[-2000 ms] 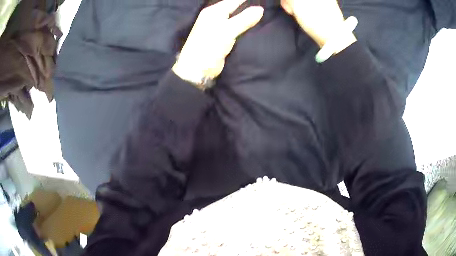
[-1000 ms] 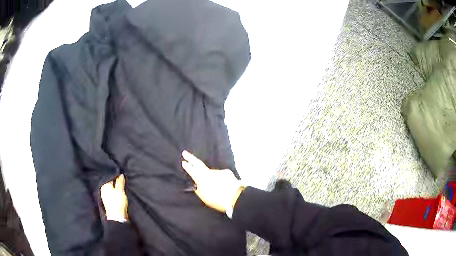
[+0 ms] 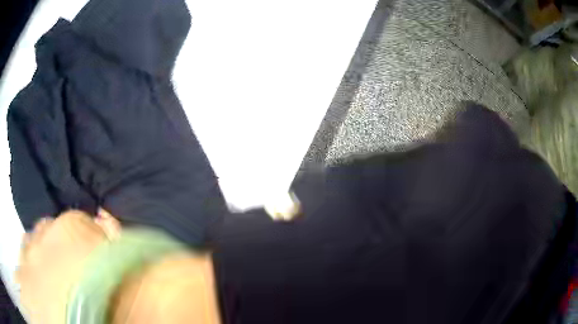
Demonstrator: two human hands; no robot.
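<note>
The dark navy garment [image 3: 127, 126] lies on the white table at the left, with a fold running down it. My right hand [image 3: 60, 266], with a pale green bangle at its wrist, is large, close and blurred at the lower left, over the garment's lower part. Its fingers are curled and partly cut off or unclear, so its grip cannot be told. A small fingertip shows beside it against the cloth; whose hand it belongs to is unclear. My left hand is not clearly visible. A small pale blurred thing [image 3: 283, 206] shows at the black sleeve's upper edge.
My black sleeve [image 3: 380, 240] covers much of the lower middle and right. The white table [image 3: 266, 82] narrows toward me. Speckled grey floor [image 3: 405, 88] lies beyond its right edge. An olive bundle [image 3: 554, 107] is at the right, with dark and orange items above it.
The view has shifted, and the garment now sits further left. My right hand has moved left across the garment and closer to the camera. My left hand no longer shows clearly.
</note>
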